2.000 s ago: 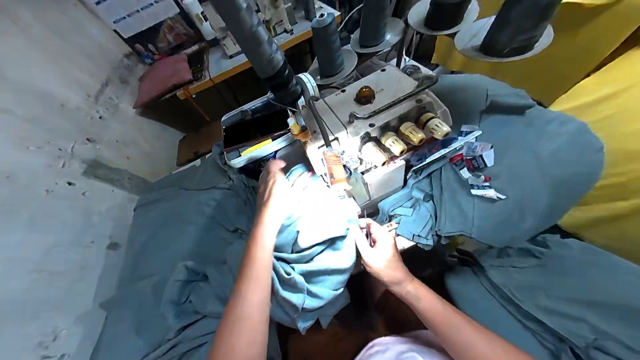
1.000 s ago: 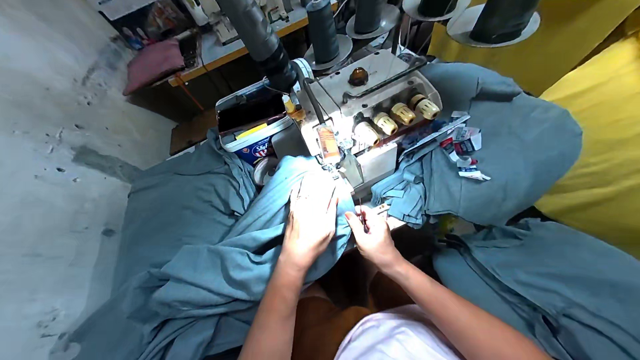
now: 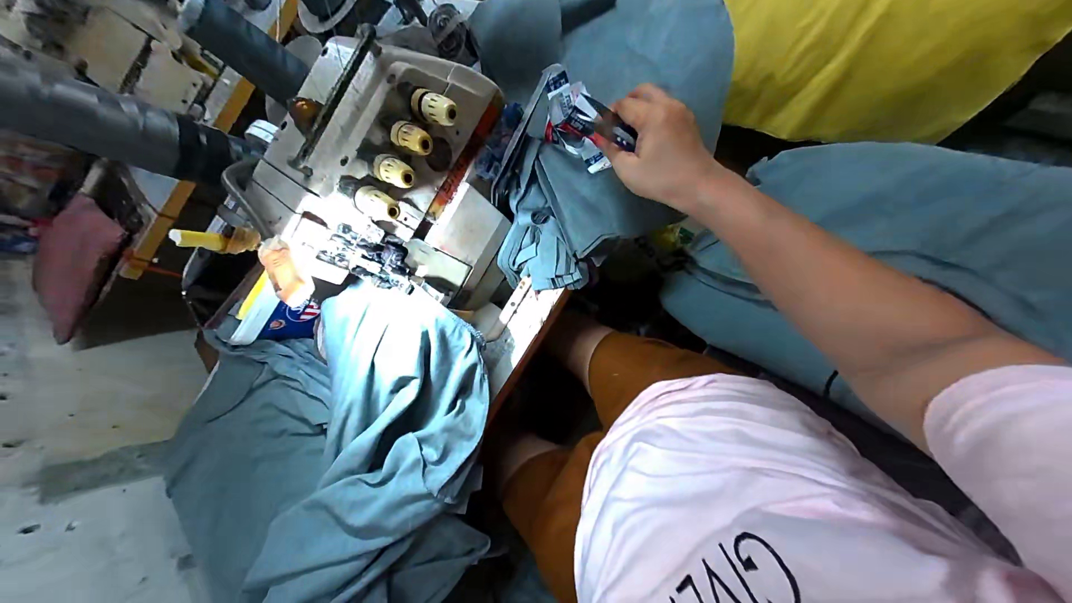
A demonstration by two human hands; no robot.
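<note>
In the head view, my right hand (image 3: 657, 151) grips a small dark object (image 3: 615, 127), perhaps thread snips, over a loose pile of printed labels (image 3: 574, 121). My left hand is out of view. A blue-grey fabric piece (image 3: 402, 360) lies with its upper edge at the needle and presser-foot area of the overlock sewing machine (image 3: 465, 243) and drapes down to the left of my legs. Narrow folded strips of the same fabric (image 3: 544, 251) lie right of the machine, below the labels. How the fabric sits under the foot is hidden by glare.
Cream tension dials (image 3: 394, 170) line the machine's front. A tub (image 3: 285, 322) stands behind the draped fabric, beside the wall. The wooden table edge (image 3: 528, 335) runs above my knees. More blue-grey fabric (image 3: 921, 226) lies at right, below yellow cloth (image 3: 879, 67).
My right hand has moved from the fabric beside the needle area to the labels at the right. My left hand has left the fabric and the view. The view has shifted markedly.
</note>
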